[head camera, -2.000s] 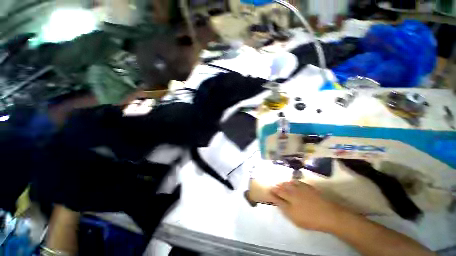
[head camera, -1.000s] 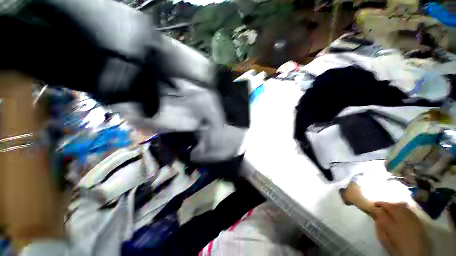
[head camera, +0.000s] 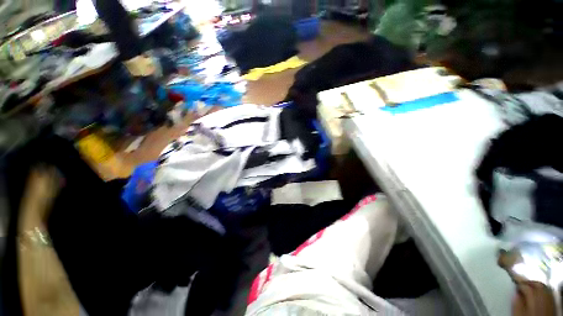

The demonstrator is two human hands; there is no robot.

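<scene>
My left hand (head camera: 44, 185) is at the far left, blurred, with its fingers against a large black cloth (head camera: 160, 253) that hangs down beside my leg. A pale grey piece (head camera: 162, 301) shows at the cloth's lower edge. My right hand (head camera: 536, 297) is cut off by the right edge, low on the white table beside the brightly lit needle area (head camera: 543, 256). Whether its fingers hold anything is unclear. Black cloth (head camera: 525, 145) with a pale panel (head camera: 513, 196) lies on the table beyond it. Most of the machine is out of view.
A heap of pale, black-striped pieces (head camera: 216, 154) lies in a blue container (head camera: 141, 182) left of the table. The ruler-marked table edge (head camera: 426, 228) runs beside my pale-clothed leg (head camera: 333, 259) with a red stripe. A yellow piece (head camera: 99, 151) and blue plastic (head camera: 207, 92) lie farther left.
The view has swung left and down. My left hand has moved from the raised cloth at upper left to lower beside the heap, with the black cloth. My right hand remains by the needle area.
</scene>
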